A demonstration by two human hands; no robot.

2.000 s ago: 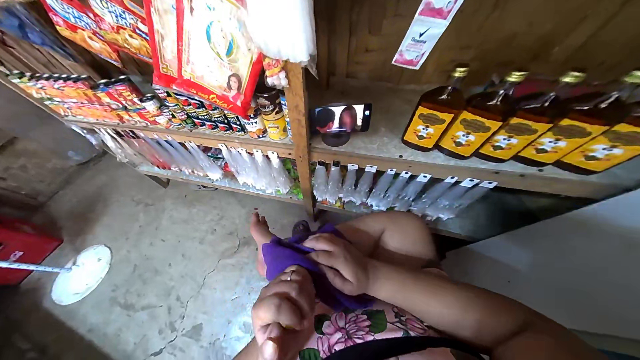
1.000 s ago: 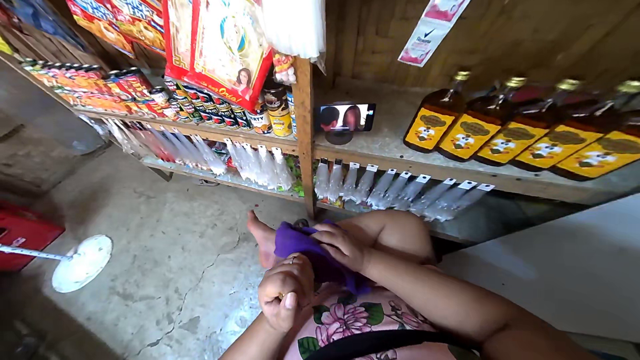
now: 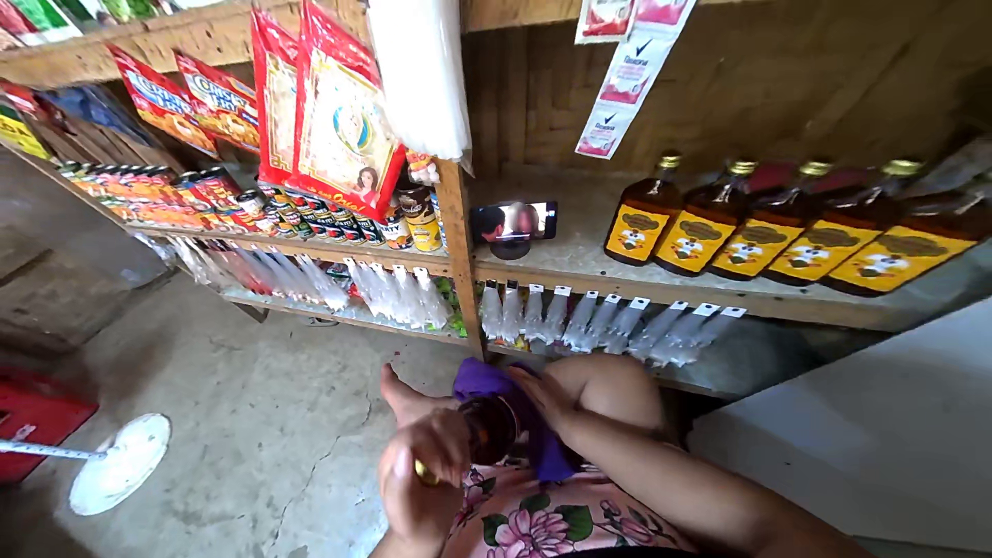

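My left hand (image 3: 422, 469) is closed around the neck of a dark glass bottle (image 3: 490, 430), whose gold cap shows between the fingers. The bottle lies over my lap, tilted. A purple cloth (image 3: 542, 446) is bunched against the bottle's far side, and my right hand (image 3: 546, 399) presses on it, its fingertips partly hidden in the folds. Beyond, on the wooden shelf, several brown bottles with yellow labels (image 3: 694, 232) stand in a row. A phone (image 3: 514, 222) on a small round stand shows a picture to their left.
Packs of plastic bags (image 3: 585, 318) hang under the shelf edge (image 3: 697, 298). Cans (image 3: 325, 221) and red-edged packets (image 3: 341, 116) fill the left side. A white round base with a pole (image 3: 124, 465) and a red crate (image 3: 39, 418) are on the concrete floor at left. A white surface (image 3: 868, 426) lies at right.
The dark bottle's body now shows between my hands, where the hand and purple cloth covered it before. My right hand remains on the cloth. The view has shifted somewhat.
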